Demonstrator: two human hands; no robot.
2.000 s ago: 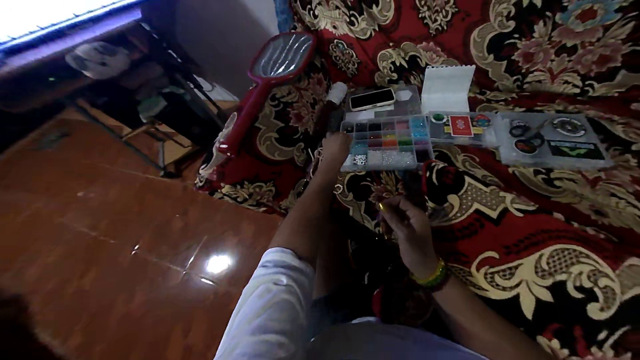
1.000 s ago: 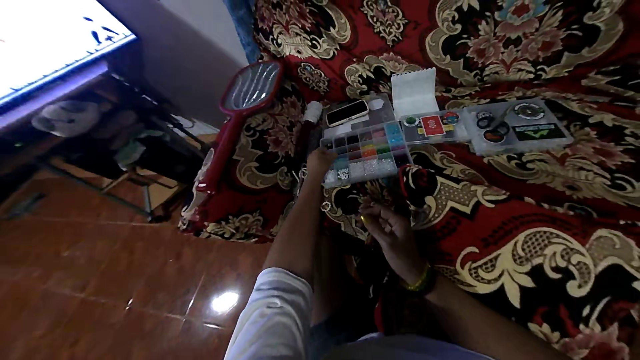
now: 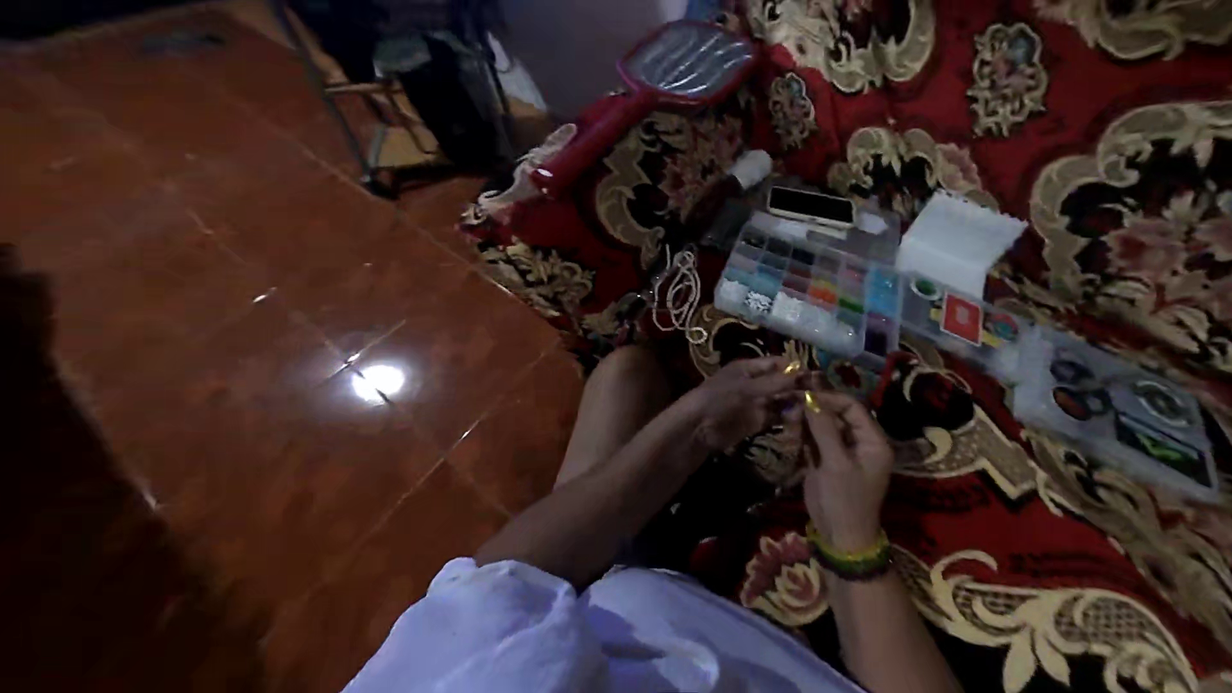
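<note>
My left hand and my right hand meet fingertip to fingertip over my lap. Their fingers are pinched around something too small and blurred to make out. Yellow glints show at the nails of both hands. A green and yellow beaded bracelet circles my right wrist. Just beyond the hands lies a clear compartment box of beads, sorted by colour, with a phone at its back. A loop of pale cord rests to the left of the box.
A red electric mosquito racket leans on the patterned sofa cover. Right of the beads are a white pad, a case with a red card, and a clear box with scissors on top. Tiled floor lies left.
My left hand has come back from the bead box to meet my right hand. The view has swung left and down, towards the floor.
</note>
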